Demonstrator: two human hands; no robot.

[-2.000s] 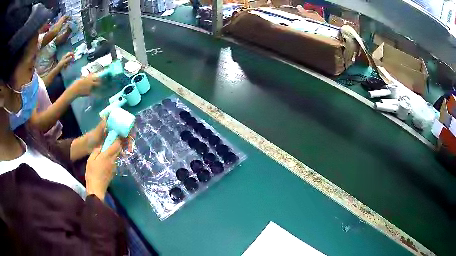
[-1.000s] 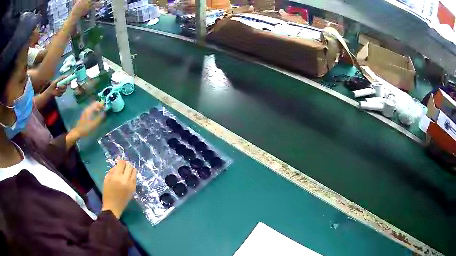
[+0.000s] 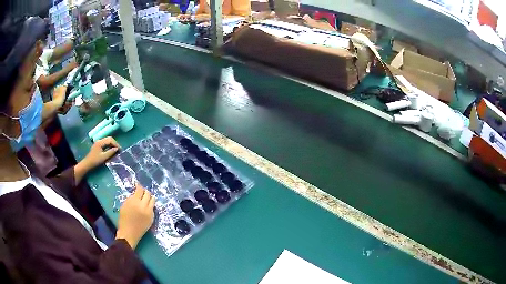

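Observation:
Neither of my hands is in the picture. A white paper sheet (image 3: 302,270) lies at the bottom edge, cut off by it. Beyond it, a clear shiny blister tray (image 3: 171,244) lies flat on the green bench. Round black parts (image 3: 208,204) sit in its right and near pockets; many pockets at its left look grey. Several mint-green device bodies (image 3: 123,120) lie past the tray's far end, with dark round openings.
A masked person in dark brown sits at left, one hand (image 3: 136,213) over the tray's left edge, the other (image 3: 100,153) at its far corner. Another worker is beyond. A worn pale rail (image 3: 310,194) borders the dark green belt (image 3: 288,130). Cartons (image 3: 299,54) and white cylindrical parts (image 3: 410,117) lie across it.
The neighbour's hands held a mint-green device two seconds ago; now they hold none, and mint-green bodies lie past the tray. The far hand has come back to the tray's corner. The view has shifted slightly.

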